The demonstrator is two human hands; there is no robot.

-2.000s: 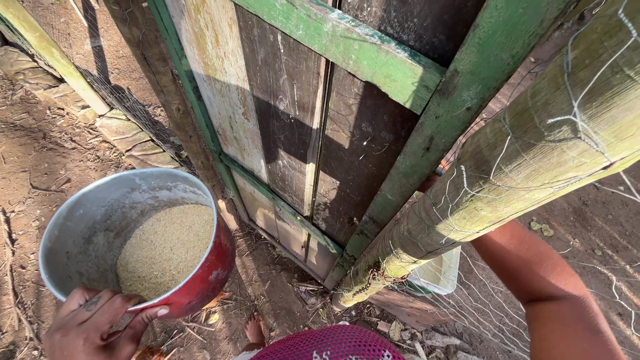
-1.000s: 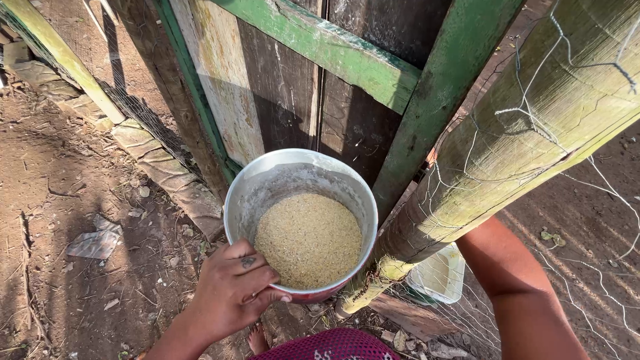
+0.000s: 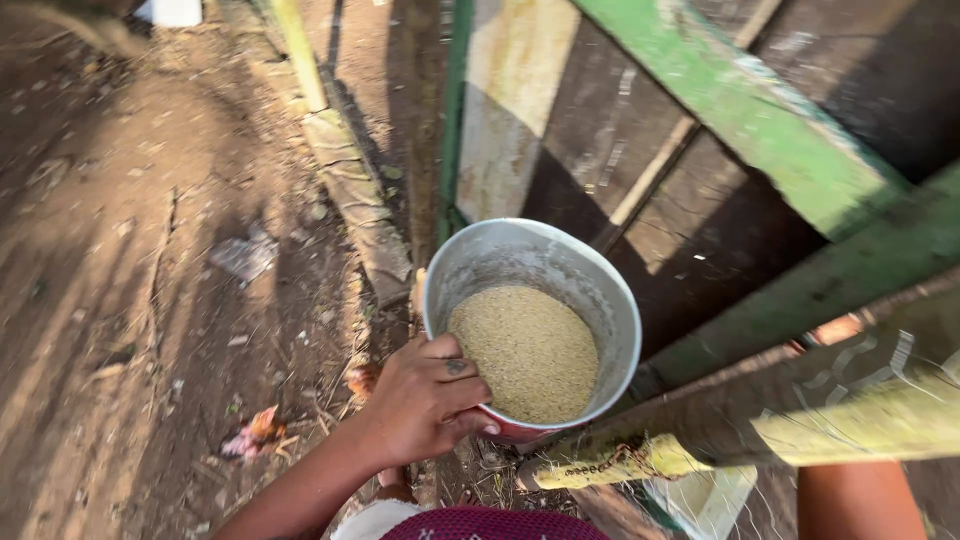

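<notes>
My left hand (image 3: 427,397) grips the near left rim of a red metal pot (image 3: 532,322), its thumb outside and fingers over the edge. Pale ground grain (image 3: 525,352) lies in the pot's grey interior. The pot is in front of a wooden door (image 3: 675,217) with a green frame. My right forearm passes behind a wooden post with wire mesh (image 3: 847,427). A small part of my right hand (image 3: 836,330) shows between the post and the green frame; its fingers and any hold are mostly hidden.
A pale plastic container (image 3: 705,499) sits low behind the post. Bare dirt with twigs and a scrap of plastic (image 3: 246,253) lies at left, beside a low edging (image 3: 356,195). A small reddish chick (image 3: 255,435) is on the dirt, and another reddish shape (image 3: 363,380) is near my left wrist.
My left hand has carried the pot from the left to in front of the door. My right arm stays behind the post. The view has turned and is blurred.
</notes>
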